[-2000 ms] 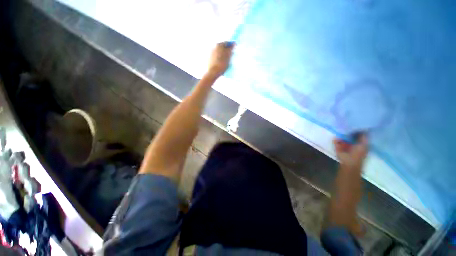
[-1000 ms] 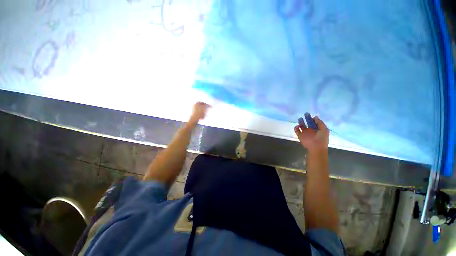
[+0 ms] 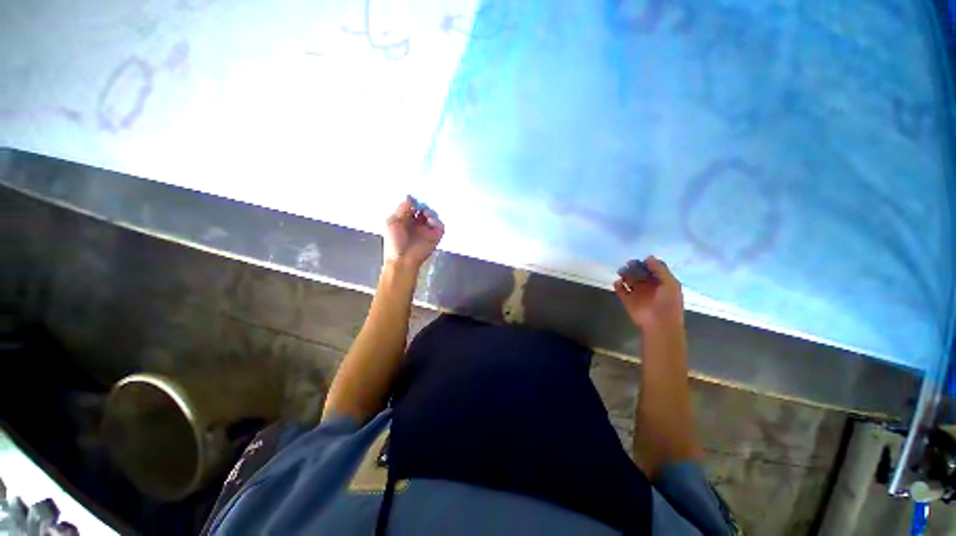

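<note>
A see-through light blue sheet (image 3: 629, 136) lies over the right part of a white sheet (image 3: 241, 115) with faint purple marks. Both lie on the dark-grey table (image 3: 262, 236), close to its near edge. My left hand (image 3: 414, 232) is at the near edge of the white sheet, close to the blue sheet's left corner, fingers curled. My right hand (image 3: 648, 291) is at the near edge of the blue sheet, fingers bent, with something dark at the fingertips. Glare and blur hide whether either hand grips a sheet.
A silver rail (image 3: 922, 429) with a small mechanism crosses the table's right end. A round, yellowish open bin (image 3: 157, 434) stands on the floor at lower left. A pale surface with small grey items (image 3: 37, 518) shows at the bottom left corner.
The blue sheet's near edge has come closer to the table edge and lies flatter. My right hand has moved slightly down towards me. The view has turned and shifted.
</note>
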